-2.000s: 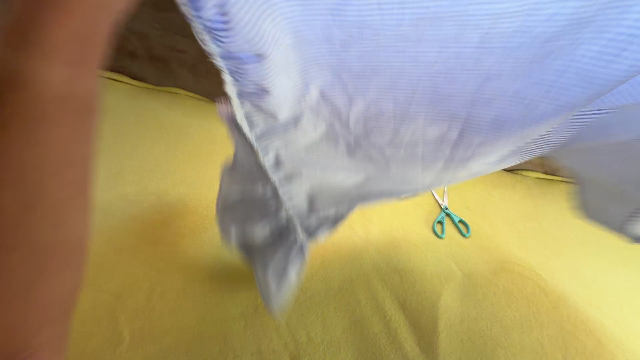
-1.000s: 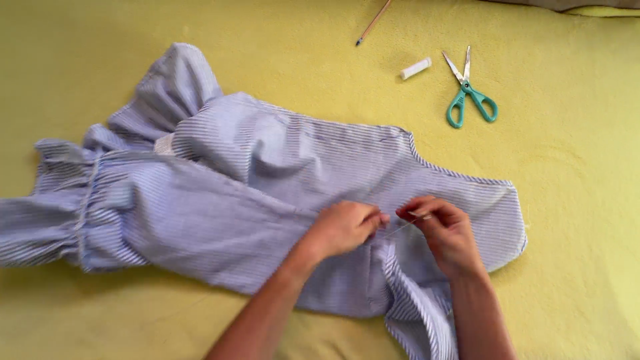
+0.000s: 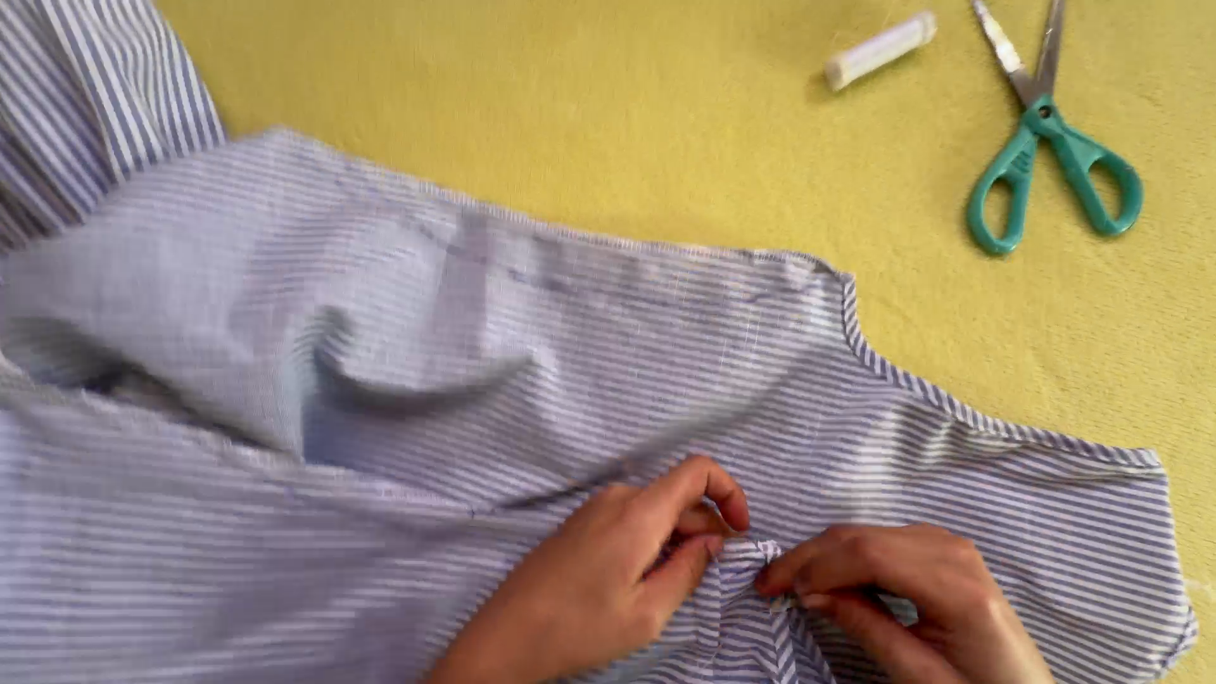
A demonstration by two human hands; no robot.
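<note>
A blue-and-white striped garment (image 3: pixel 608 361) lies spread across the view, its bound curved edge toward the right. At the lower middle, my left hand (image 3: pixel 627 560) pinches a gathered fold of the striped cloth between thumb and fingers. Just to its right, my right hand (image 3: pixel 893 589) grips the same fold near its bound edge with thumb and forefinger. The two sets of fingertips are close together at the top of the fold. Whether a needle or thread is between the fingers cannot be told.
Scissors with teal handles (image 3: pixel 1043 142) lie with their blades apart at the upper right. A white spool of thread (image 3: pixel 882 51) is left of them. Both rest on a yellow fleece-like cloth (image 3: pixel 570 104). A bunched striped part of the garment (image 3: pixel 104 104) is at the upper left.
Two seconds ago the garment was raised and blurred; one second ago it lay spread on the yellow cloth. The view has since moved closer. My hands now hold a gathered fold.
</note>
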